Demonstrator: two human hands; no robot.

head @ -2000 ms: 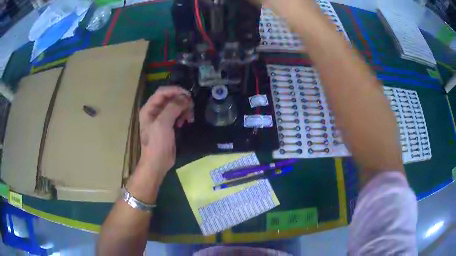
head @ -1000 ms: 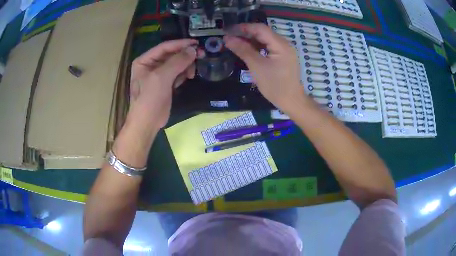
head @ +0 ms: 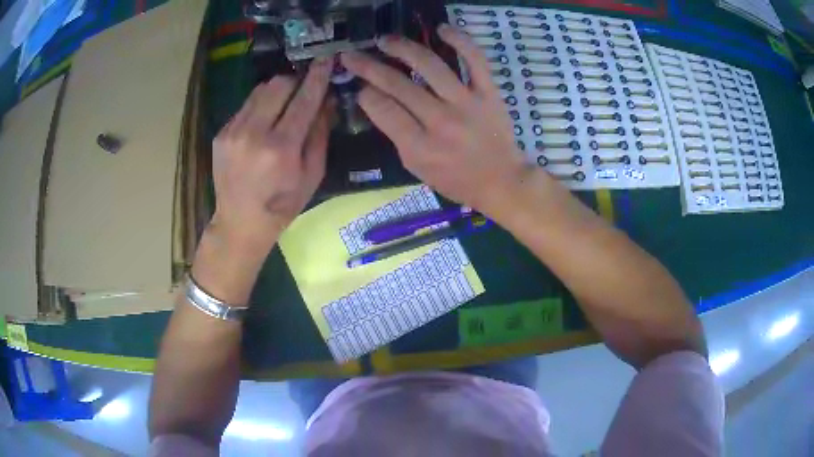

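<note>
The black test fixture (head: 326,34) stands straight ahead, its top cut off by the picture's edge. Both my hands meet at its round nest (head: 354,116), which shows only partly between them. My left hand (head: 277,147) has its fingertips at the left of the nest's ring centre. My right hand (head: 446,116) has its fingertips at the right of it, with other fingers spread. Whether a small part is between the fingertips is hidden. Trays with rows of small round-headed parts (head: 558,116) lie to the right.
Cardboard sheets (head: 125,161) lie at left with a small dark stub (head: 109,143) on top. Yellow paper (head: 308,259) with printed labels (head: 402,290) lies in front of the fixture, under a purple marker (head: 411,225) and a thinner pen (head: 402,246). A second tray (head: 723,134) is farther right.
My right hand has come down from beyond the fixture to the nest. My left hand has moved in to the nest's centre, and the fingertips are now close together. The view has shifted.
</note>
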